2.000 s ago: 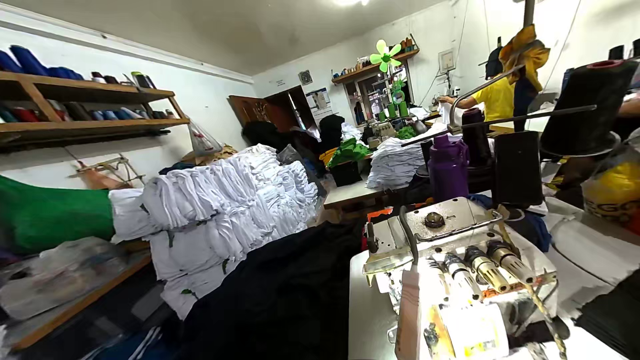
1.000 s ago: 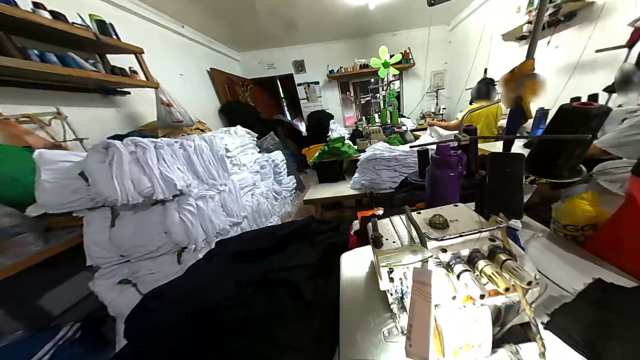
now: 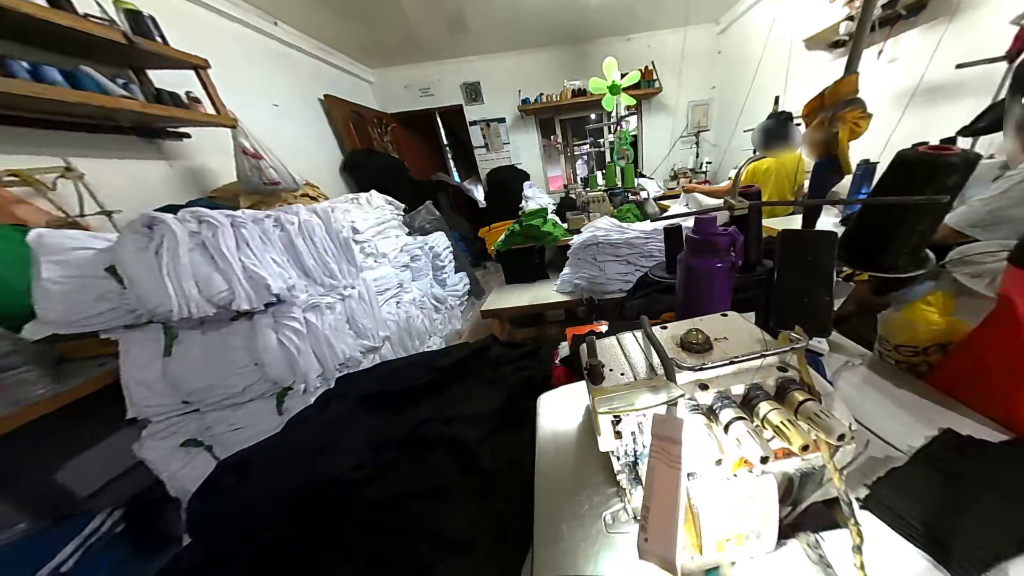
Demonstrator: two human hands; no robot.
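Neither of my hands shows in the head view. An overlock sewing machine [image 3: 720, 400] stands on a white table [image 3: 560, 464] at the lower right, brightly lit at its front, with several tension knobs in a row. Behind it are a purple bottle [image 3: 707, 268], a dark phone-like slab [image 3: 802, 280] standing upright and a large cone of black thread [image 3: 908, 210]. Black cloth [image 3: 384, 456] lies in a heap left of the machine. Folded black ribbed cloth [image 3: 952, 488] rests on the right. Stacks of white folded garments [image 3: 264, 296] fill the left side.
More white cloth [image 3: 616, 254] is piled on a farther table [image 3: 520, 299]. A person in a yellow shirt [image 3: 780, 180] is at the back right; another person's pale sleeve [image 3: 980, 210] shows at the right edge. A wooden shelf [image 3: 120, 104] holds thread at the upper left. A metal thread-stand bar [image 3: 840, 205] crosses above the machine.
The view has swung and levelled since two seconds ago. The sewing machine and the cloth piles look unmoved.
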